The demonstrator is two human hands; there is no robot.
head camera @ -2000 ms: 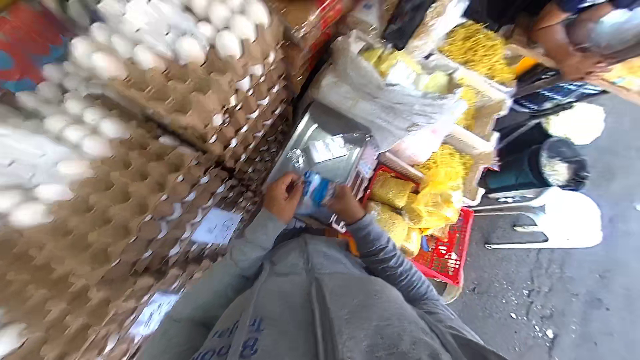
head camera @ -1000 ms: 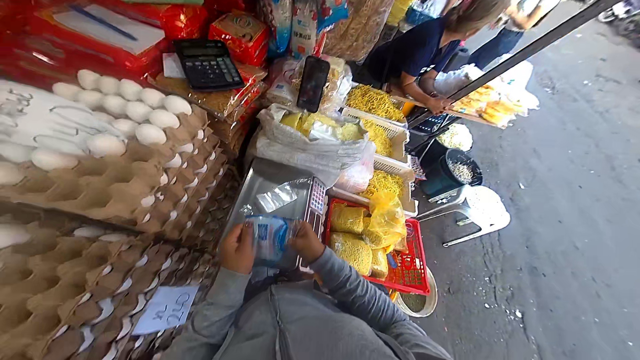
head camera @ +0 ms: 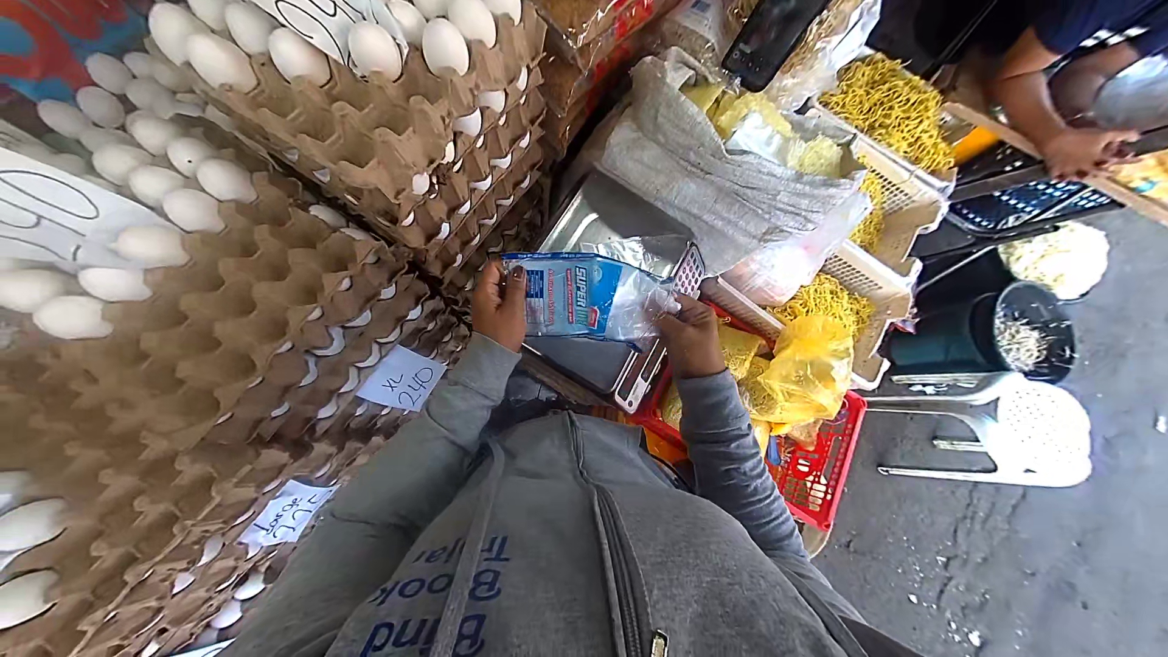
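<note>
A blue and clear plastic packet (head camera: 584, 297) is stretched between my two hands above a digital scale (head camera: 607, 219) with a metal pan. My left hand (head camera: 499, 304) pinches the packet's printed blue end, thumb on top. My right hand (head camera: 693, 336) grips its clear, crumpled end. Some clear plastic lies on the pan just behind the packet. Below my right hand, a red plastic basket (head camera: 826, 465) holds bagged yellow goods and a yellow plastic bag (head camera: 808, 374).
Stacked egg trays (head camera: 365, 137) with eggs and handwritten cards rise at left. Behind the scale sit a whitish sack (head camera: 730, 173) and a phone (head camera: 771, 41). Crates of yellow noodles (head camera: 890, 109), a dark bucket (head camera: 990, 338) and a white plastic stool (head camera: 1031, 433) are at right. Another person's hand (head camera: 1086, 151) rests near a wooden edge.
The packet, bunched between my hands two seconds ago, is now spread out flat with its print showing. My hands are farther apart. The view has swung since one second ago.
</note>
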